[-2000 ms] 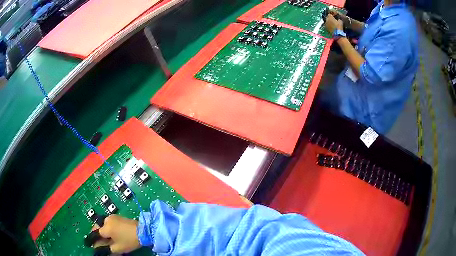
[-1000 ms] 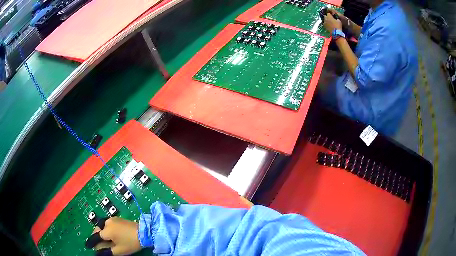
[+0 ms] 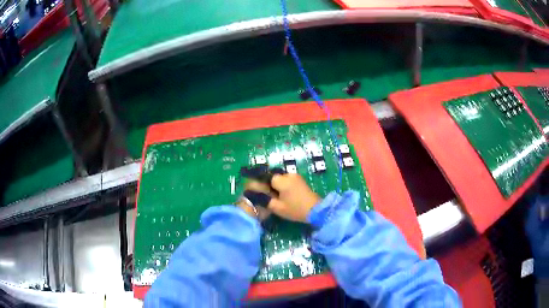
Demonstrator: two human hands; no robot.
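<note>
A green circuit board lies on a red mat in front of me. Several black power components with pale square faces stand in short columns on its upper right part. My left hand and my right hand meet over the middle of the board, just below the leftmost component. Both are blurred. Black material shows at the fingers, and I cannot tell finger covers from a held part. My left hand is partly hidden behind the right one.
A blue coiled cord hangs across the board's right side. Two spare black components lie on the green shelf behind. Another part-filled board on a red mat is at the right. A component tray and part of a person's blue sleeve are at the lower right.
The view has swung left, so my board is now central. My left hand has come into view and meets my right hand, which has left the lowest-left components.
</note>
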